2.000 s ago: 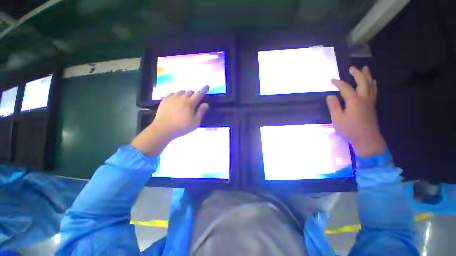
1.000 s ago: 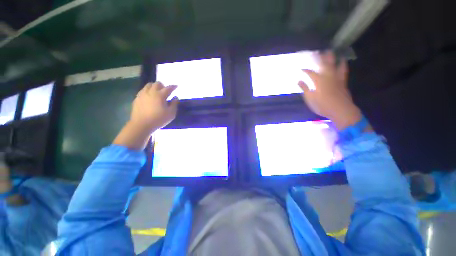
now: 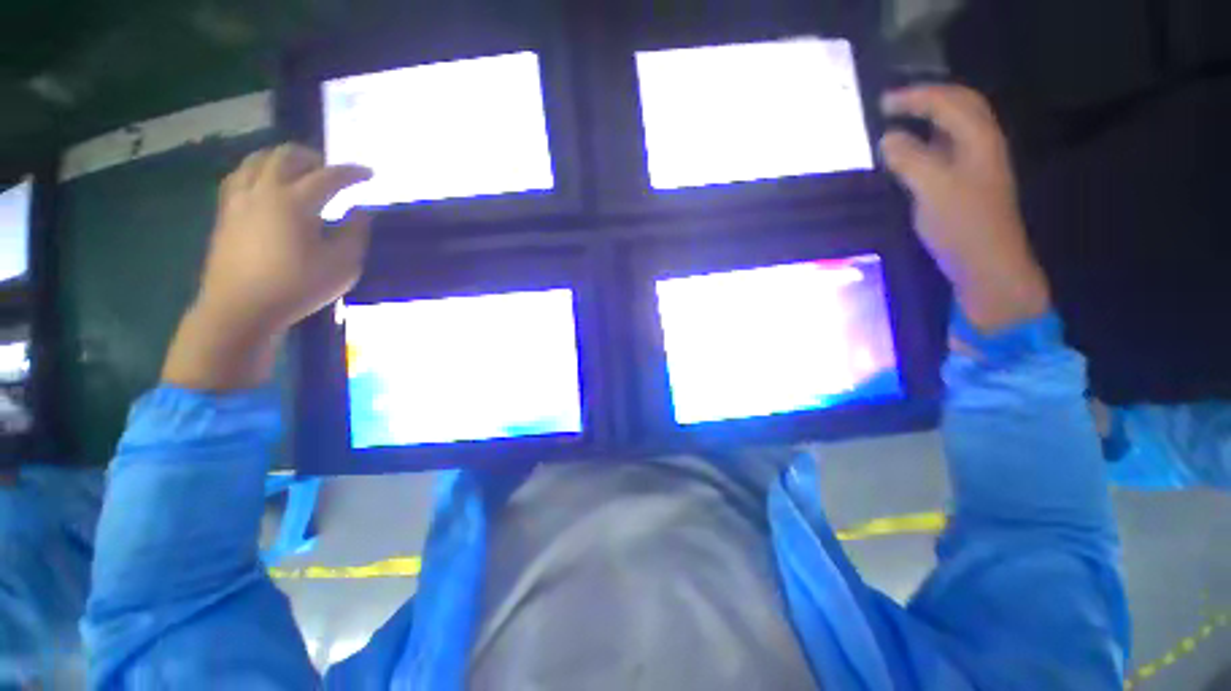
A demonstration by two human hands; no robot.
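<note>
A black foam tray (image 3: 594, 223) holds tablets in two rows of two. The upper left tablet (image 3: 439, 128) and upper right tablet (image 3: 753, 114) glow white. The lower left tablet (image 3: 463, 367) is white with blue at its lower edge. The lower right tablet (image 3: 779, 339) is white with pink and blue. My left hand (image 3: 281, 240) grips the tray's left edge, its fingertips over the upper left tablet's lower corner. My right hand (image 3: 961, 189) grips the tray's right edge beside the upper right tablet.
The green bench (image 3: 162, 257) shows at the left. Another lit screen (image 3: 14, 232) stands at the far left edge. A tall black mass (image 3: 1120, 203) is at the right. Blue sleeves of neighbours show at both sides. Grey floor with yellow lines lies below.
Both hands have moved outward to the tray's sides and taken hold of it. The tray appears larger and further left and up in the view. The upper left screen went from coloured to white.
</note>
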